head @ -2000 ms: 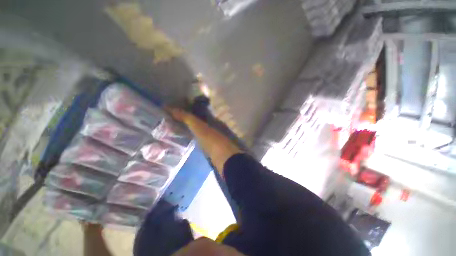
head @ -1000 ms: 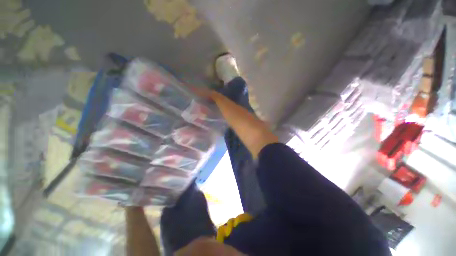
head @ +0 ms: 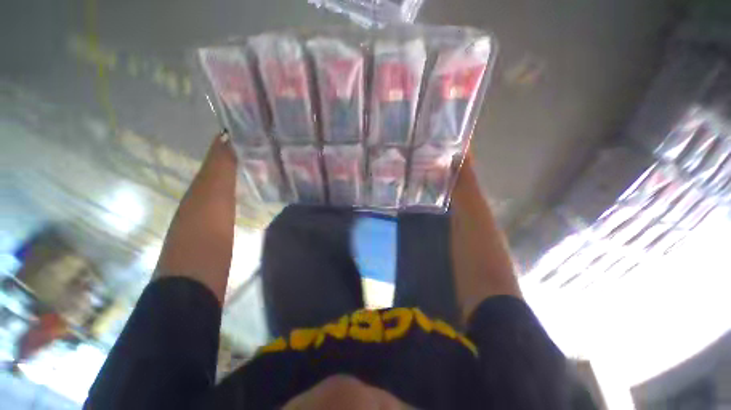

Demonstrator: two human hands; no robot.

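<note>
A clear plastic tray [head: 349, 120] of packaged products in two rows, dark grey with red or pink patches, is held up in front of my body. My left hand [head: 227, 142] is at the tray's left edge and my right hand [head: 466, 160] is at its right edge. Both hands are small and blurred, with the fingers mostly hidden by the tray. Whether more trays lie under the top one cannot be told.
Silvery stacks of trays [head: 641, 212] stand at the right. Another clear plastic item [head: 373, 10] shows at the top edge, beyond the tray. A blue surface [head: 375, 247] shows between my legs. Blurred brown and red things lie at the lower left.
The tray has moved from the left to the centre in front of me and now appears squared to my body. The view has turned, and both forearms now reach forward on either side.
</note>
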